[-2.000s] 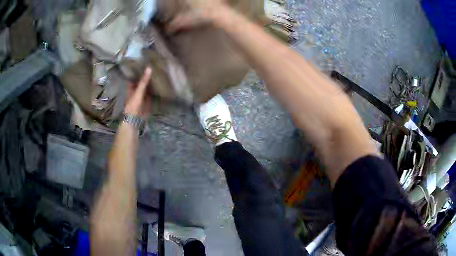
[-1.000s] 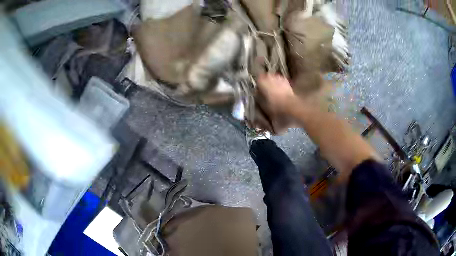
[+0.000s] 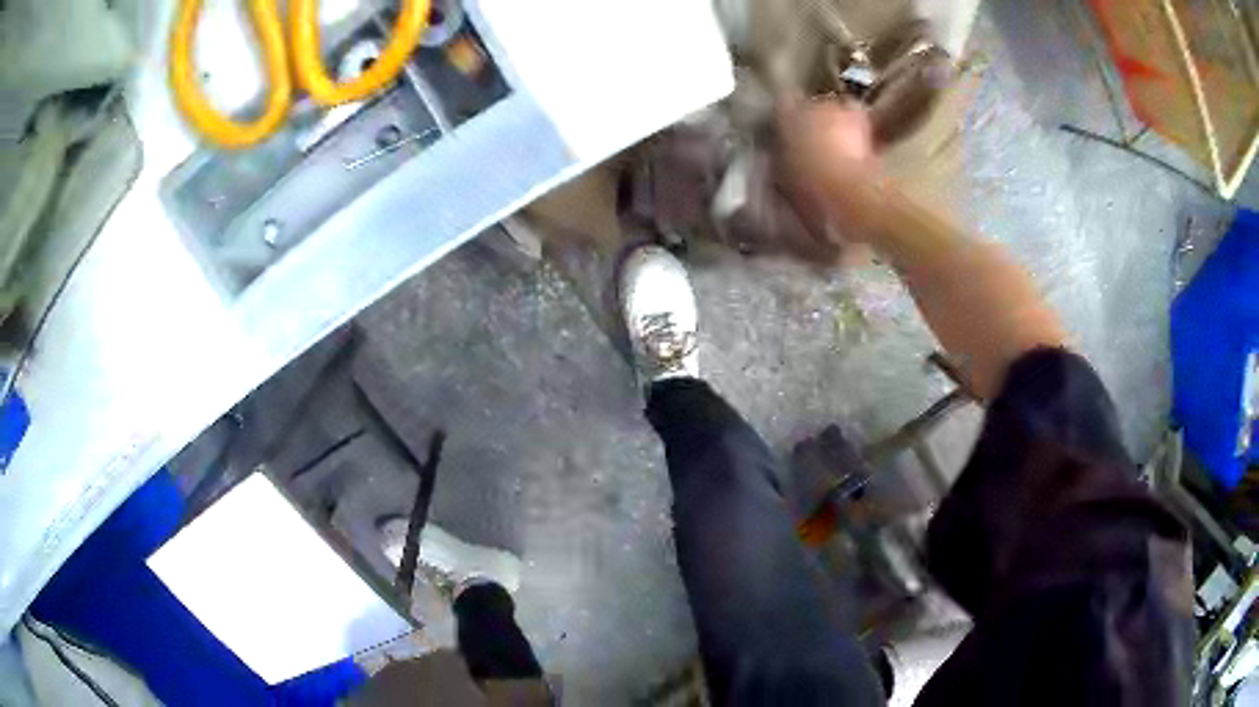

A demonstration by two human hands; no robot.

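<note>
My right hand (image 3: 828, 152) is blurred at the upper right centre. Its fingers are closed at a bundle of brown cloth (image 3: 746, 173), which is also blurred. More brown cloth lies around and beyond the hand, partly hidden by the table corner. Which piece or tie the fingers hold is too blurred to tell. My left hand is not in view.
The white curved table (image 3: 180, 352) fills the upper left, with a grey-blue tray (image 3: 332, 180) and yellow-orange scissor handles (image 3: 228, 138). A white board (image 3: 276, 580) lies lower left over blue material. A metal frame (image 3: 911, 428) stands near my right leg. My shoes are on the speckled floor.
My left hand left the picture after the first frame. The view has shifted, bringing the table and tray in at the upper left. My right hand and the bundle now show higher up.
</note>
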